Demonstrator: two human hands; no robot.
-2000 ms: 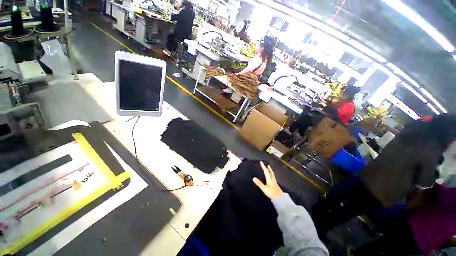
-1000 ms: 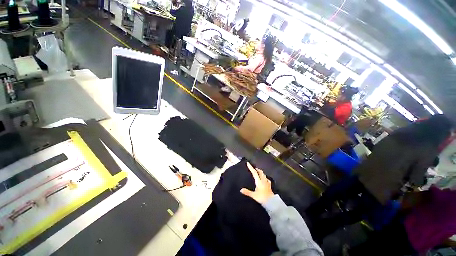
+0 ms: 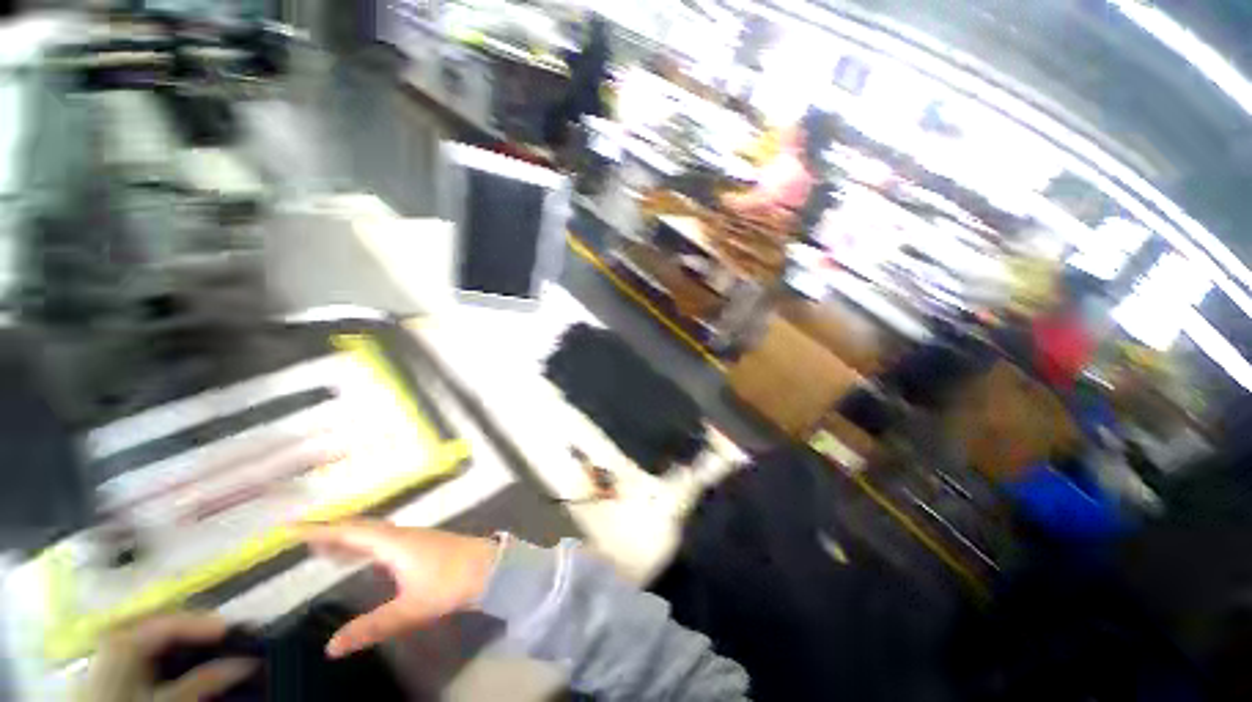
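Observation:
The picture is blurred. My right hand point(image 3: 419, 583), in a grey sleeve, is over the front edge of the sewing template point(image 3: 247, 480), thumb and fingers spread, holding nothing visible. My left hand point(image 3: 165, 658) is partly cut off at the bottom left, its fingers bent at a black fabric piece point(image 3: 295, 658); whether it grips the cloth cannot be told. The piece lies between my hands, in front of the template's yellow edge. A large black cloth point(image 3: 748, 562) lies at the table's right edge.
A ragged black pile point(image 3: 628, 398) lies on the white table near the screen point(image 3: 501, 226). Small blurred snips point(image 3: 600, 477) lie beside the pile. The machine is a blur at left. Cardboard boxes point(image 3: 790, 377) and people are beyond the table.
The view has turned left, so the scene has shifted right. My right hand has left the large black cloth and moved left to the template. My left hand and a black piece have come into view.

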